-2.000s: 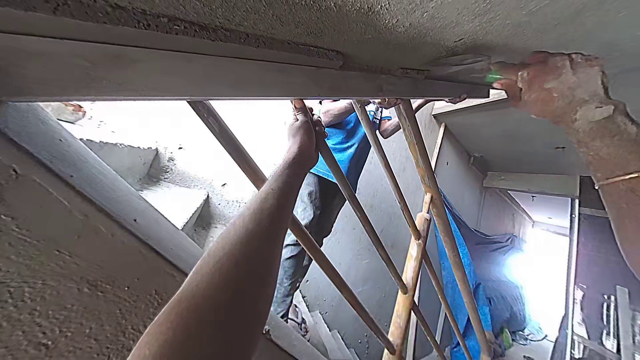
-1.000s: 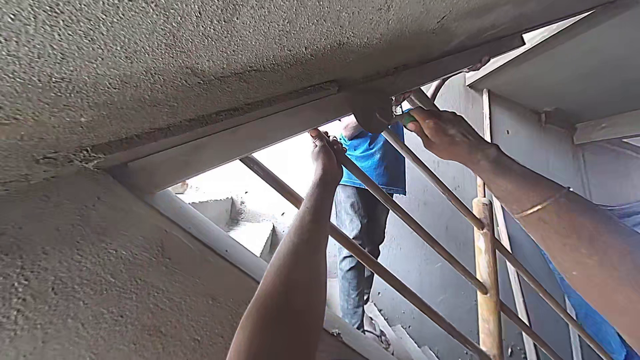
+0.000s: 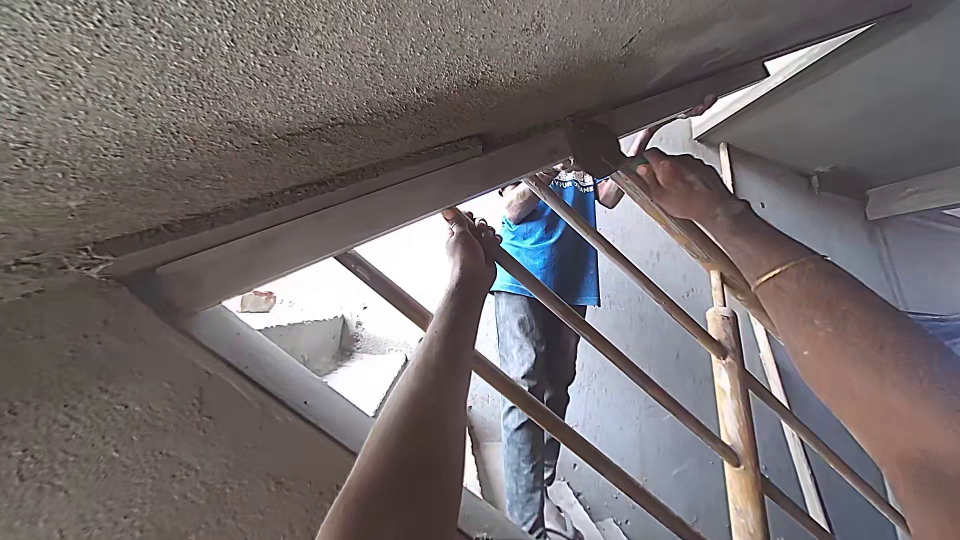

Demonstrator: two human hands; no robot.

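My left hand (image 3: 471, 244) is closed around the upper end of a slanting round wooden bar (image 3: 615, 356), just under the pale frame beam (image 3: 360, 217). My right hand (image 3: 681, 184) grips a tool with a dark, rounded head (image 3: 596, 148) and a bit of green by the fingers; its exact kind cannot be told. The dark head is at the beam's lower edge, in front of the upper ends of the bars. Several bars run down to the right, and some meet a thicker wooden post (image 3: 736, 420).
Behind the bars stands a person in a blue shirt (image 3: 551, 240) and jeans, arms raised near the beam. Rough plastered wall (image 3: 300, 90) borders the beam above. Concrete steps (image 3: 307, 345) lie beyond the sloping frame piece (image 3: 277, 367).
My right hand has moved from the beam's far right end to the tops of the bars near the middle. My left hand stays at a bar's upper end. The view has shifted.
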